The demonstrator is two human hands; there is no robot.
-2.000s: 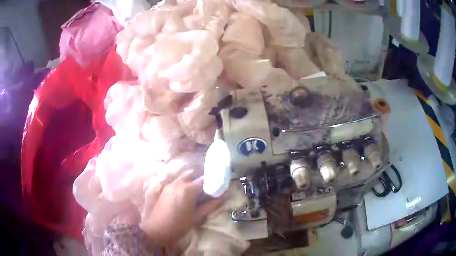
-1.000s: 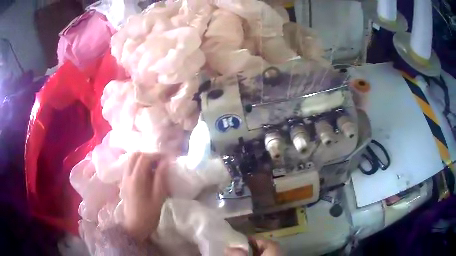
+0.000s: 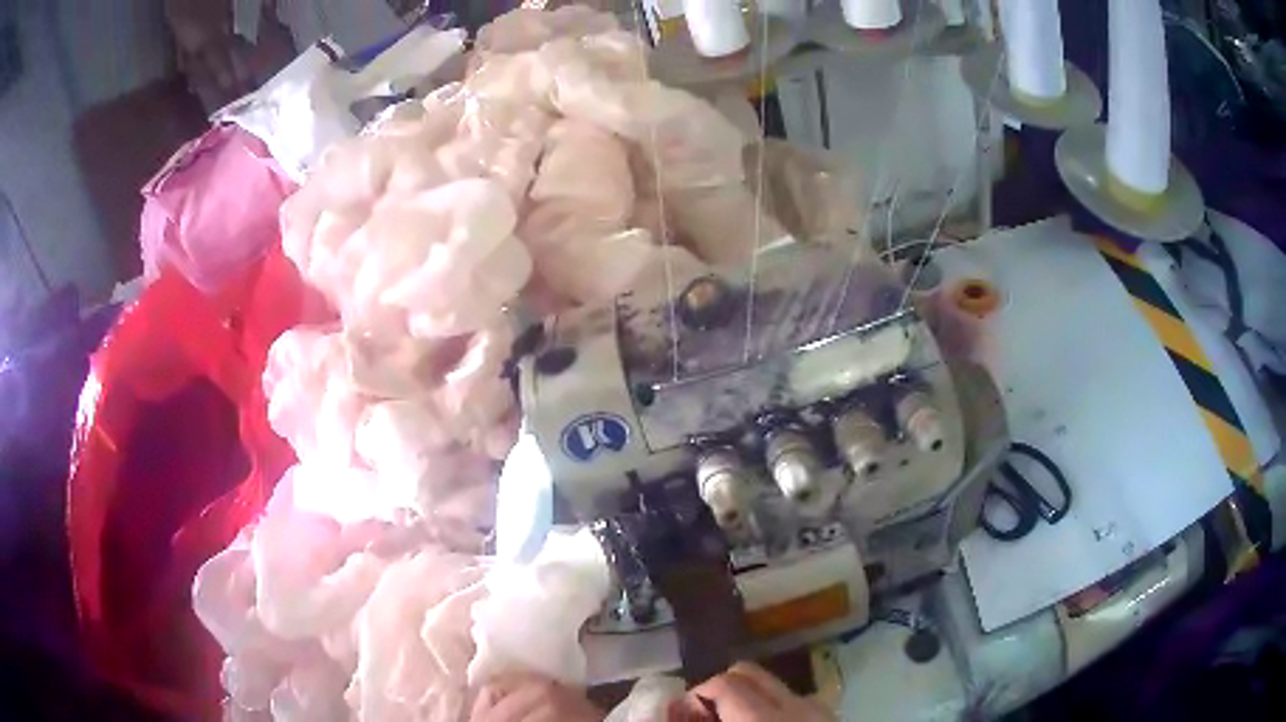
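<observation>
Puffed, pale pink fabric pieces (image 3: 409,268) lie heaped behind and left of the overlock machine (image 3: 790,409). A brightly lit whitish piece (image 3: 543,607) lies at the left of the needle area. My left hand (image 3: 533,700) and my right hand (image 3: 759,697) are at the bottom edge, both cut off by it. A small pale bit of fabric (image 3: 652,697) shows between them, with the fingers of both hands at it. Most of both hands is out of the picture.
A red plastic bag (image 3: 176,423) stands left of the heap, with a pink cloth bundle (image 3: 219,205) behind it. Black-handled scissors (image 3: 1027,494) lie on a white sheet (image 3: 1100,437) beside striped tape (image 3: 1185,360). White thread cones (image 3: 1137,113) stand behind right.
My left hand has moved from the fabric left of the machine down to the bottom edge, beside my right hand. The camera view has shifted, showing more thread cones.
</observation>
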